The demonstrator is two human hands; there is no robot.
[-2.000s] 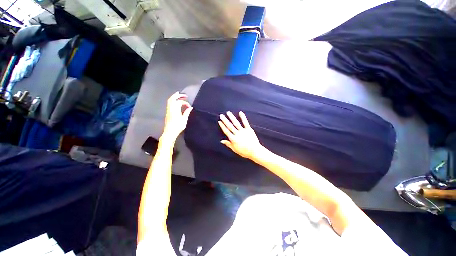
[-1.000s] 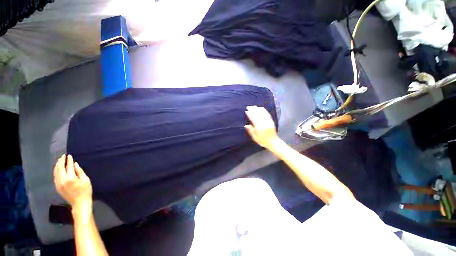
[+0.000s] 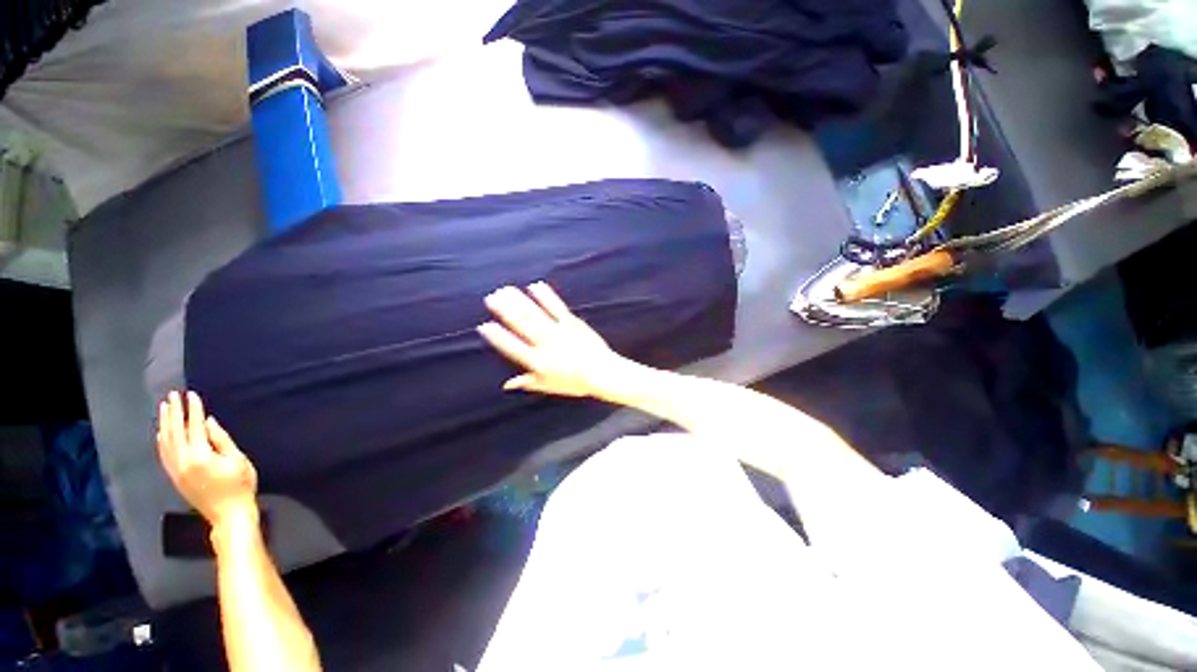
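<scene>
A dark navy garment, perhaps a skirt [image 3: 394, 315], lies stretched lengthwise over a padded form with long folds along it. The form's grey rounded end [image 3: 168, 355] shows at the garment's left opening. My left hand [image 3: 206, 457] rests at the garment's lower left edge, fingers extended; whether it pinches the cloth is hard to tell. My right hand [image 3: 549, 344] lies flat on the middle of the garment, fingers spread, holding nothing. The steam iron [image 3: 873, 286], silver with an orange-brown handle, is parked at the table's right edge, untouched.
A blue bar [image 3: 294, 131] with a pale tie stands behind the garment. A crumpled navy pile [image 3: 735, 53] lies at the far side of the grey table [image 3: 112, 315]. A black phone-like rectangle [image 3: 197, 534] lies near left. A pale hose [image 3: 1050, 223] runs right from the iron.
My right hand has moved left from the garment's right end to its middle. My left hand stays near the left edge. The view has shifted slightly, and a second ago more to the right.
</scene>
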